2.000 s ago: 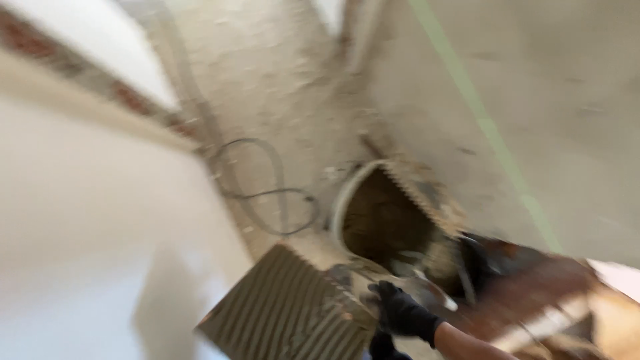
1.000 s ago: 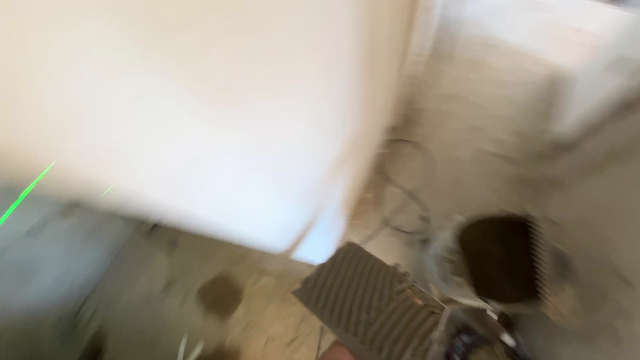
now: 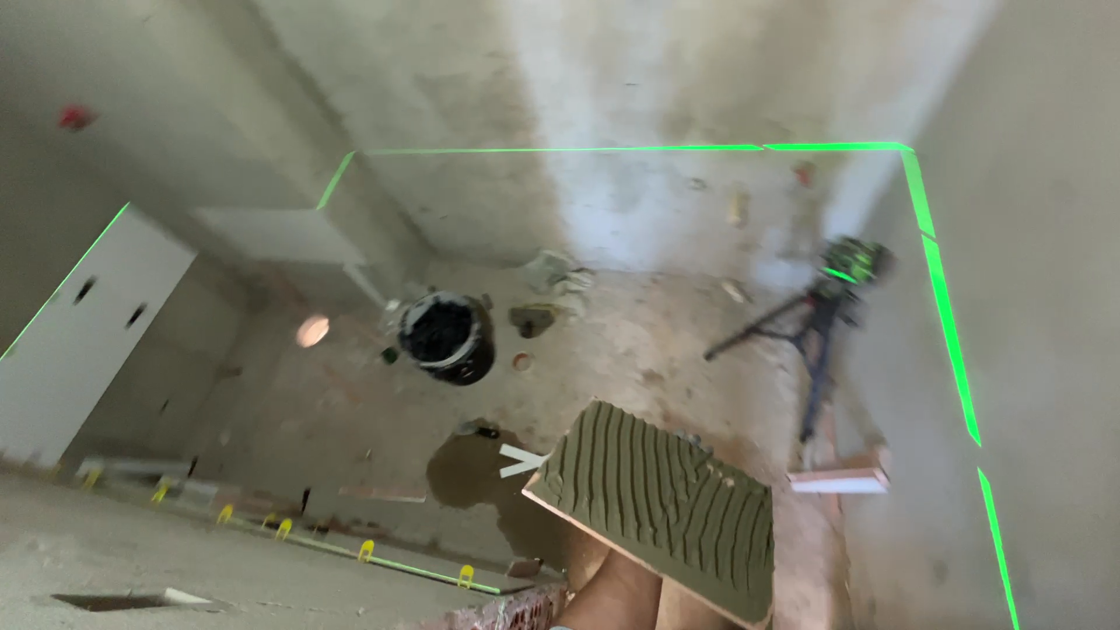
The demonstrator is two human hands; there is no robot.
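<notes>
A tile [image 3: 656,516], coated with ridged grey adhesive, is held tilted at the bottom centre. My left hand [image 3: 619,577] supports it from below; the wrist shows under its lower edge, while the fingers are hidden behind the tile. My right hand is not in view. Beyond the tile, a black bucket [image 3: 451,337] with a whitish rim stands on the rough floor. A trowel-like tool [image 3: 532,320] lies beside the bucket. At the right, a laser level [image 3: 853,261] stands on a tripod [image 3: 809,337] and casts green lines on the walls.
A low wall [image 3: 289,582] runs along the lower left, with yellow tile-levelling clips [image 3: 366,551] on its far edge. A dark wet patch [image 3: 472,468] marks the floor. Near the tripod's foot lies a white-faced offcut [image 3: 840,477]. A white panel [image 3: 96,324] stands at the left.
The view has swung far to the left, from the bucket and cable to the area with the laser level. The coated tile has stayed in hand; the black-gloved hand seen earliest is out of view.
</notes>
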